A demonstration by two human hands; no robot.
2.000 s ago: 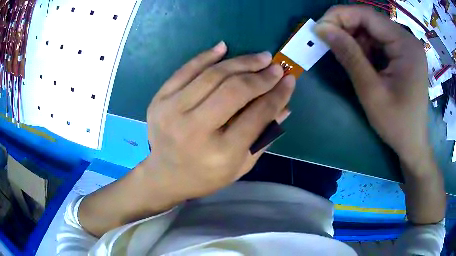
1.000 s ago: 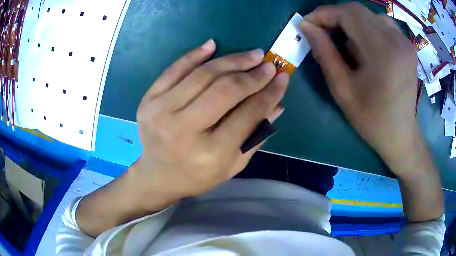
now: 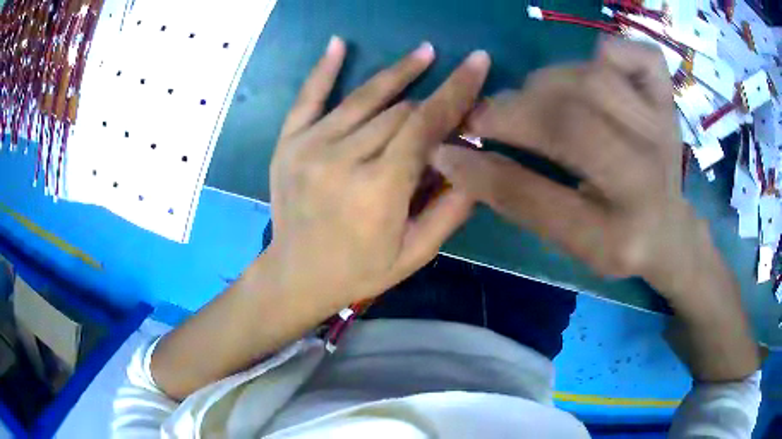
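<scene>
My left hand (image 3: pixel 351 171) is over the green mat with its fingers spread and thumb bent in. A small amber wired flex piece (image 3: pixel 429 190) shows between its thumb and palm, mostly hidden. Red lead wires with white connector plugs (image 3: pixel 341 329) hang out below the wrist side of my left hand. My right hand (image 3: pixel 583 163) is blurred, its thumb and forefinger close to my left fingers. A small pale and amber bit (image 3: pixel 470 137) shows at its fingertips, too blurred to identify.
A perforated white sheet (image 3: pixel 159 103) lies at the left, with finished rows of amber film and red wires (image 3: pixel 56 77) beside it. A loose pile of wired pieces (image 3: pixel 720 94) is at the right. The green mat's front edge (image 3: pixel 532 279) runs across in front of my lap.
The amber piece with its white tab has left the fingertips. My left fingers have spread, and my right hand has moved in beside them. Red leads now show under my left wrist; the black piece is out of sight.
</scene>
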